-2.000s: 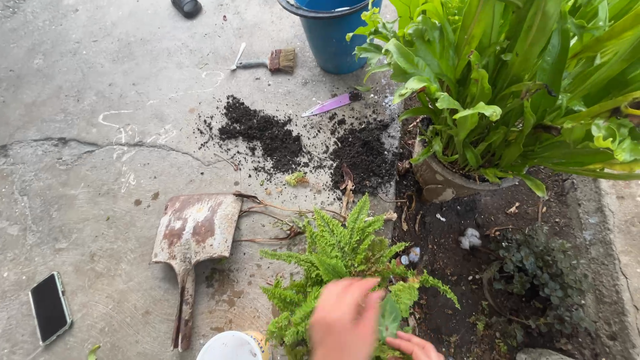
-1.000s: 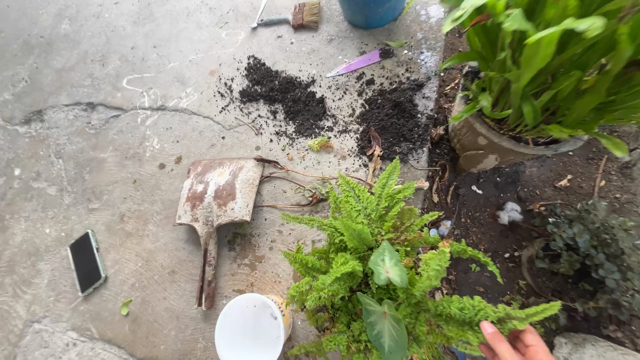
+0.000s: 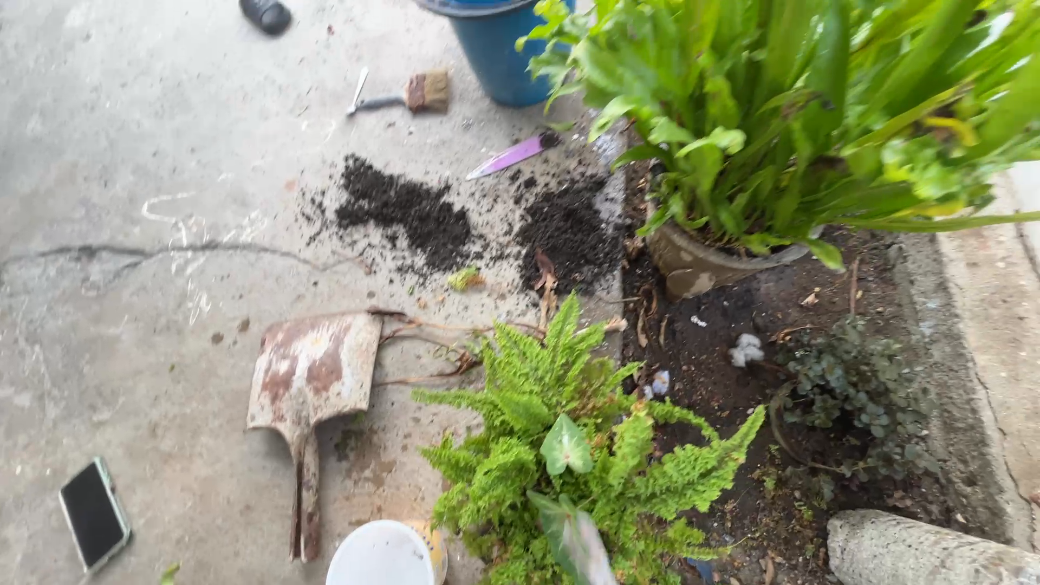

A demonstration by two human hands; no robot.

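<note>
Neither my left hand nor my right hand can be made out. A bushy green fern (image 3: 520, 406) stands at the lower middle. Among its fronds are a small heart-shaped leaf (image 3: 566, 445) and a larger, pale-veined leaf (image 3: 556, 528) below it. A blurred pinkish patch covers part of the larger leaf; whether it is a fingertip, I cannot tell. Left of the fern are a white plastic tub (image 3: 380, 556) and a rusty metal shovel blade (image 3: 313, 366) with its socket toward me. Dark soil lies in two heaps (image 3: 406, 213), (image 3: 569, 231), with a purple pointed blade (image 3: 508, 157) above them.
A blue bucket (image 3: 500, 53) and a paintbrush (image 3: 406, 96) are at the top. A large potted plant (image 3: 715, 264) fills the upper right. A grey-leaved plant (image 3: 861, 390) and a concrete cylinder (image 3: 926, 552) are at the right. A phone (image 3: 95, 513) lies on the concrete at lower left.
Two seconds ago both hands were over the fern; one second ago a hand touched a frond at its right. That hand has left the frond. The view has shifted.
</note>
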